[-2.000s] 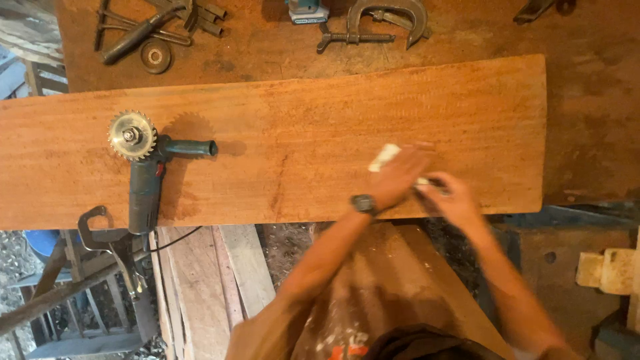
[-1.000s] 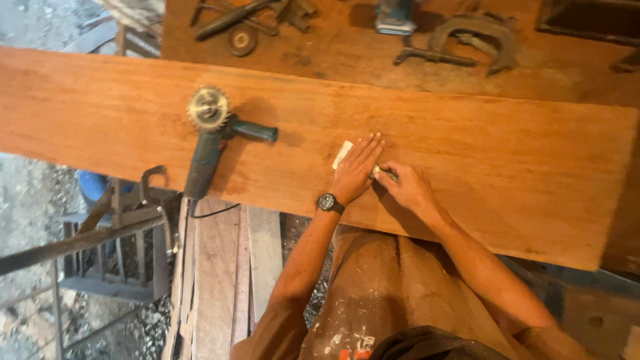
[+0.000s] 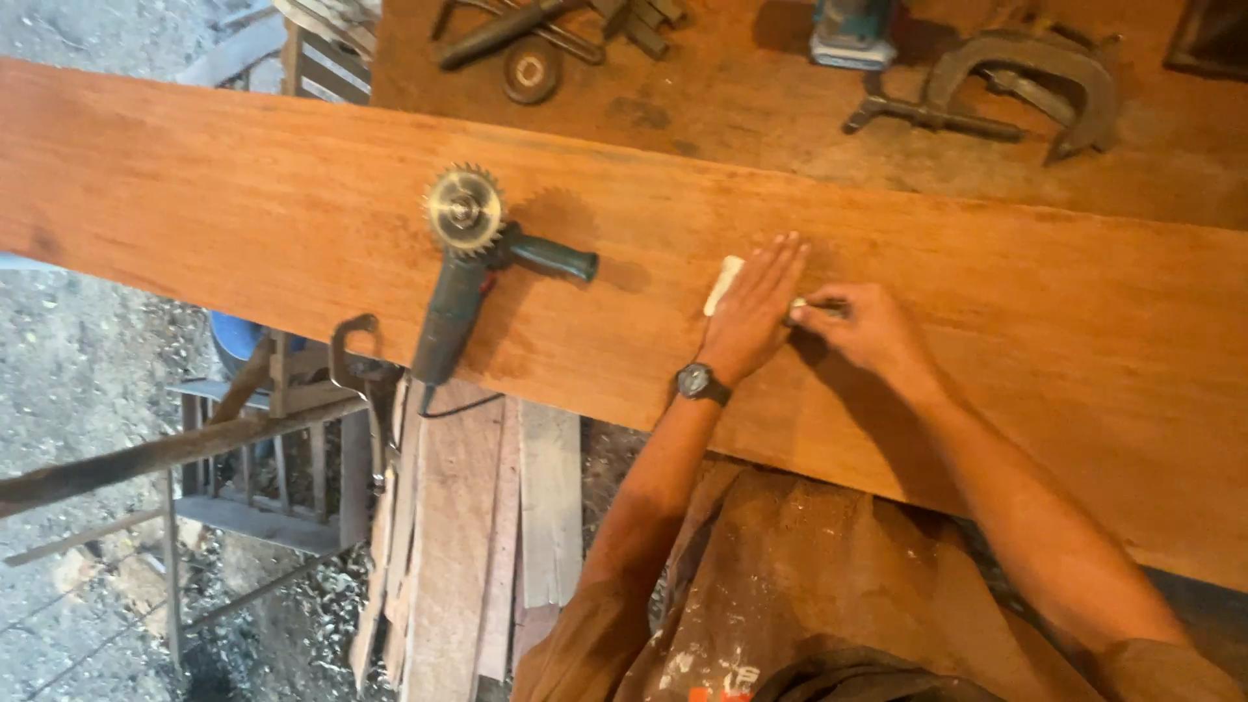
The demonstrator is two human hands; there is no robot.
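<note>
A long wooden board lies across the view. My left hand, with a watch on its wrist, rests flat with fingers extended over a pale, flat piece on the board; what that piece is, I cannot tell. Just right of it, my right hand pinches a small thin object between thumb and fingers, partly hidden. To the left, an angle grinder with a toothed saw blade and a side handle lies on the board.
On the workbench behind lie a C-clamp, a blue power tool, a grinding disc and metal tools. A locking clamp grips the board's near edge at left. Loose planks stand below, beside a wooden chair.
The view has shifted to the right and back. Both hands stay close together over the board, my left hand still on the pale piece.
</note>
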